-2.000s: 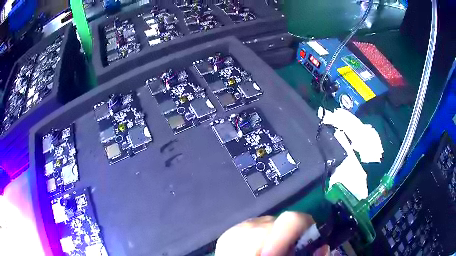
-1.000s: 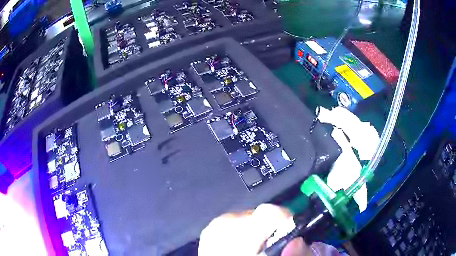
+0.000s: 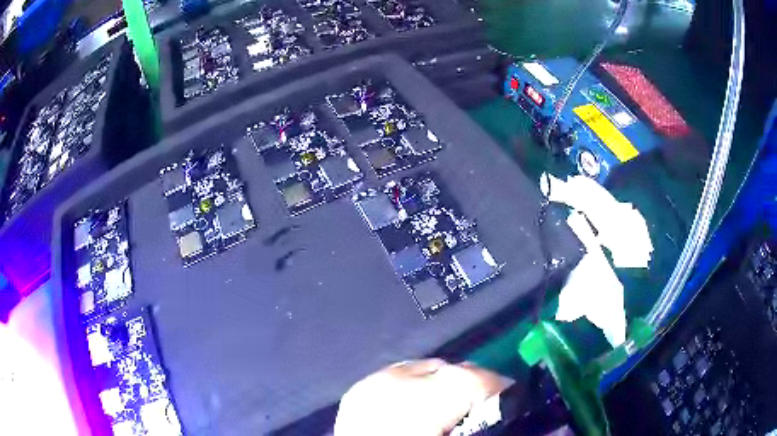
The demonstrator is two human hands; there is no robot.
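A pale, overexposed hand, seemingly my right hand, is cut off by the bottom edge. It is closed around the dark syringe, whose body is mostly hidden. The syringe's bright green adapter is just right of the hand, with a clear air hose rising from it. The syringe tip is not visible. My left hand cannot be made out. The black foam tray holds several circuit boards; the nearest board to the hand lies in its right part.
A blue dispenser box with a yellow label and a red textured block stand at upper right. A crumpled white wipe lies below them. More board-filled trays are behind, at left and lower right. A green post stands at upper left.
Over two seconds, the green adapter has moved left and turned more upright. The hand has shifted slightly left; its lower fingers are no longer visible. The hose swung left, then back right. The boards keep their places.
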